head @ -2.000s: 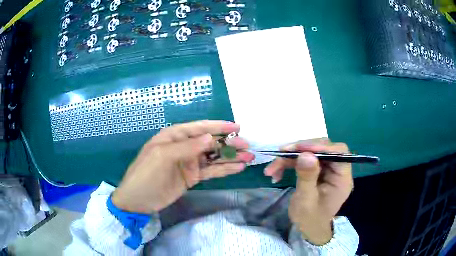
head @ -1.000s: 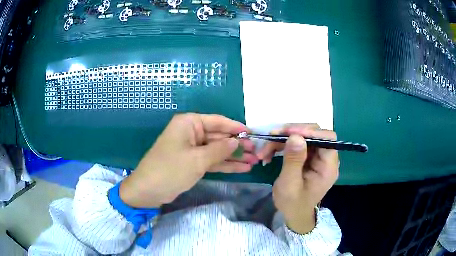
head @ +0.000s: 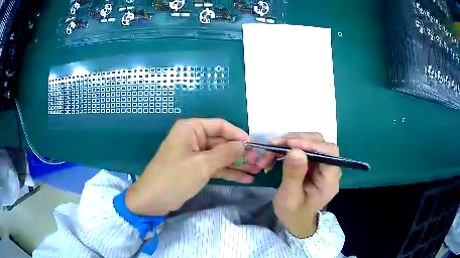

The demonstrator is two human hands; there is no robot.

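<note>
My left hand [head: 194,151], with a blue strap at the wrist, pinches a small flex circuit module [head: 239,162] between thumb and fingers. The fingers hide most of it; a dull green bit shows between them. My right hand [head: 307,174] holds slim black tweezers [head: 328,159], their back end pointing right. The tweezer tip is at my left fingertips, on or just beside the module; contact cannot be told. Whether a tiny piece is at the tip is too small to tell.
A translucent pad sheet [head: 121,95] with small white squares lies at left. White paper [head: 290,75] lies right of it. A blister tray [head: 151,30] of modules is beyond. Stacked blister trays [head: 418,55] stand at far right. A dark device [head: 10,55] and cable are at the left edge.
The tweezer tip has moved left to my left fingertips, and the tweezers' back end has dropped lower. The module is more hidden by the fingers. The bench view has shifted.
</note>
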